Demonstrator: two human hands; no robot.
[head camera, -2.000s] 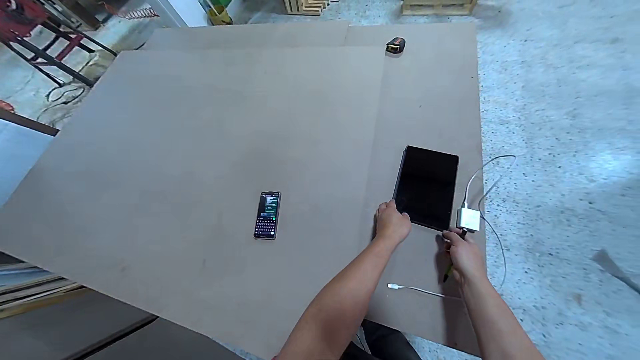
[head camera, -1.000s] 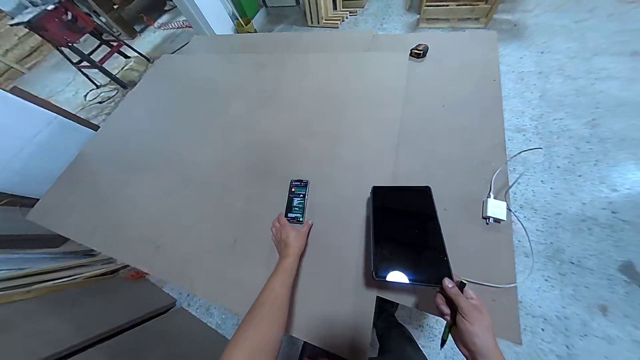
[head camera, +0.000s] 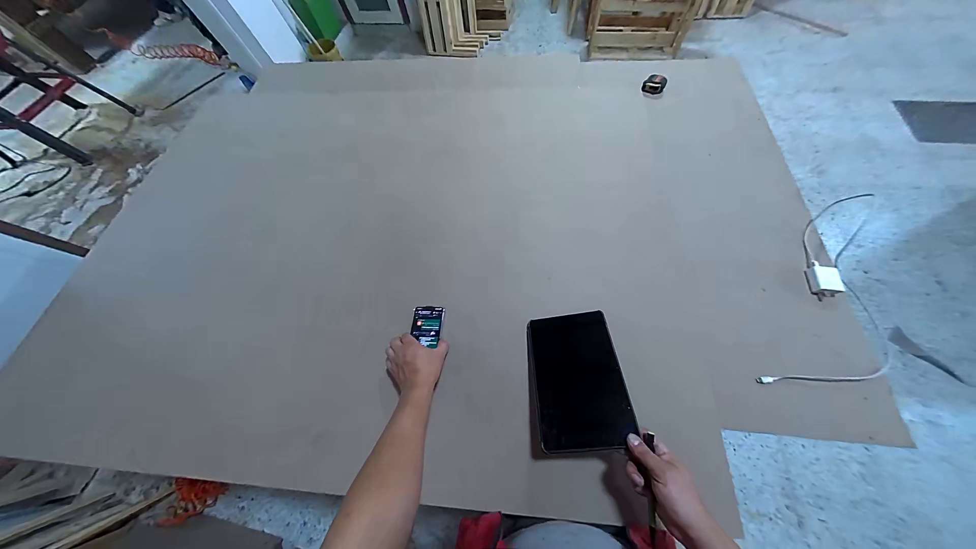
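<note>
A smartphone (head camera: 428, 323) with its screen lit lies on the brown board, and my left hand (head camera: 414, 363) grips its near end. My right hand (head camera: 665, 482) holds a black tablet (head camera: 581, 381) by its near right corner, thumb on the edge; the tablet's screen is dark. A dark pen-like tool (head camera: 650, 480) is also held in the right hand, pointing toward my body. To the right, a white charger (head camera: 825, 280) rests at the board's edge, and its white cable (head camera: 831, 378) curls past the edge and back onto the board.
The large brown board (head camera: 457, 198) spans most of the view, with a step cut in its near right edge. Near its far edge sits a small black tape measure (head camera: 653, 85). Wooden crates (head camera: 637, 27) stand beyond it. Orange cord (head camera: 194, 497) and wood strips lie at lower left.
My left hand has gone from the tablet to the phone. The tablet, in my right hand, has moved left and nearer my body, away from the charger.
</note>
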